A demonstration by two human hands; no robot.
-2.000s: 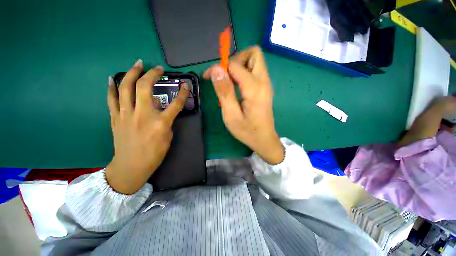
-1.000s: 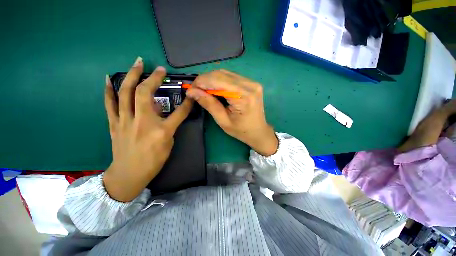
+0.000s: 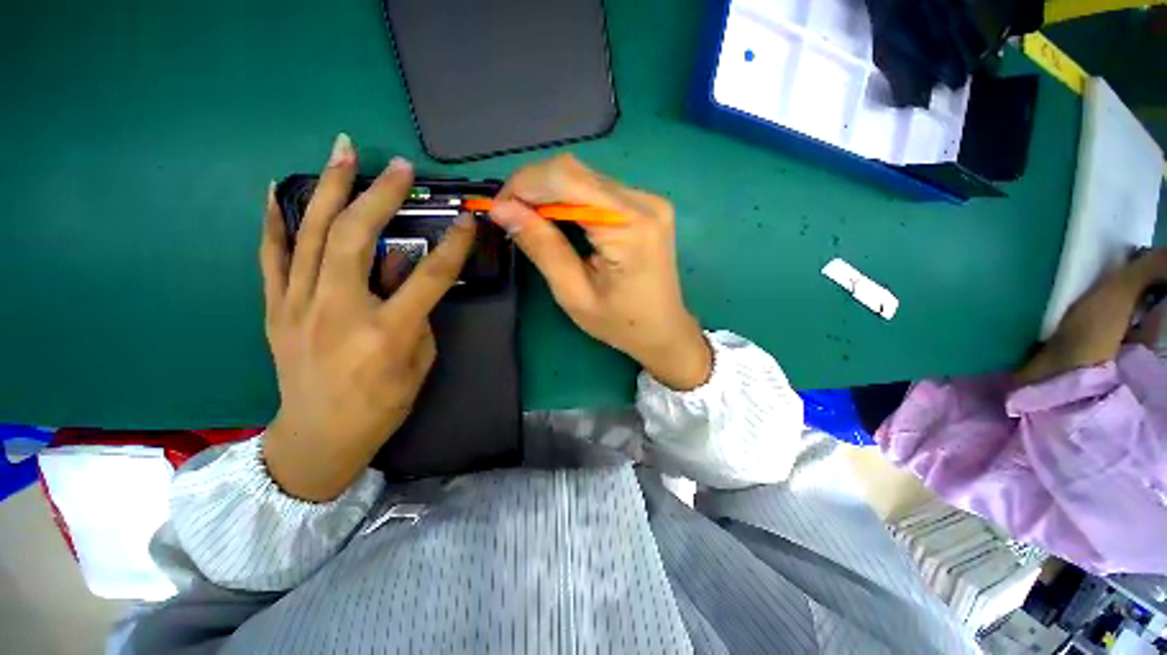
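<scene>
A black phone battery case (image 3: 467, 371) lies on the green mat, its lower end at my front. Its open upper bay shows a QR code label (image 3: 407, 248) and a narrow green strip along the top edge. My left hand (image 3: 352, 320) is spread over the bay, fingers pressing on the case, hiding part of it. My right hand (image 3: 602, 262) pinches an orange plastic spudger (image 3: 582, 214). Its tip is at the bay's top edge, beside my left index finger. Whether the tip touches a part inside cannot be told.
Another black case (image 3: 506, 77) lies beyond, matte side up. A blue-edged box with a white tray (image 3: 793, 64) and dark loose parts (image 3: 928, 45) is at the upper right. A small white piece (image 3: 860, 288) lies right. A person in pink (image 3: 1024, 448) is at the right edge.
My right hand has moved left to the case, and the orange spudger has turned from upright to nearly level, its tip now in the bay. My left hand still presses the case, its fingers shifted slightly.
</scene>
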